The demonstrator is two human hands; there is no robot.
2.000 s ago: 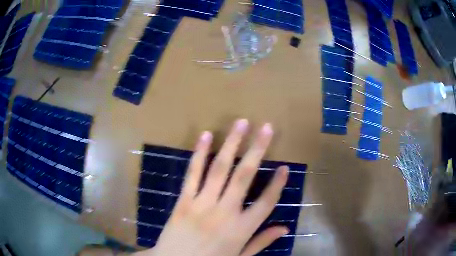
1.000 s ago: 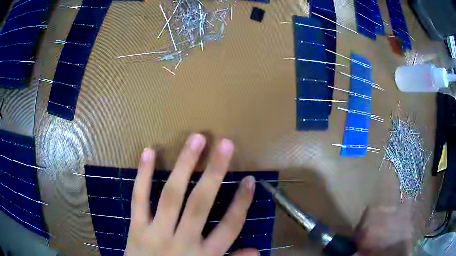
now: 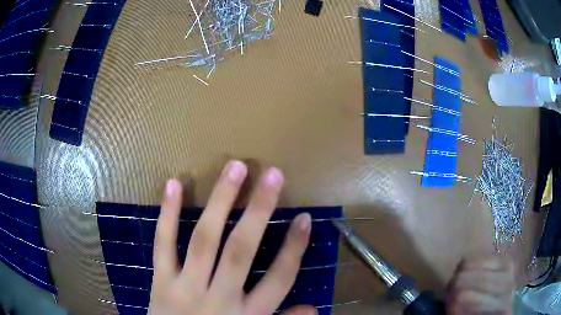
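Observation:
A dark blue solar cell panel (image 3: 320, 246) lies at the lower middle, its lower edge cut off by the frame. A thin tabbing ribbon (image 3: 357, 218) runs across its top and sticks out at both sides. My left hand (image 3: 227, 252) lies spread on the panel, fingertips near or past its top edge, pressing with nothing gripped. My right hand (image 3: 483, 286), at the lower right, is closed around the soldering iron (image 3: 375, 261). The iron's tip touches or nearly touches the ribbon near the panel's top right corner.
Loose ribbon pieces lie in heaps at the top (image 3: 230, 24) and right (image 3: 501, 191). Solar cell strips stand at right (image 3: 444, 123) and upper left (image 3: 80, 80). A white bottle (image 3: 520, 89) lies at the right. Other panels (image 3: 18, 227) are at the left edge.
The soldering iron and my right hand have come in from the lower right onto the panel's top ribbon. The panel and my left hand appear farther left, as the view shifted. The iron's tip moved slightly right.

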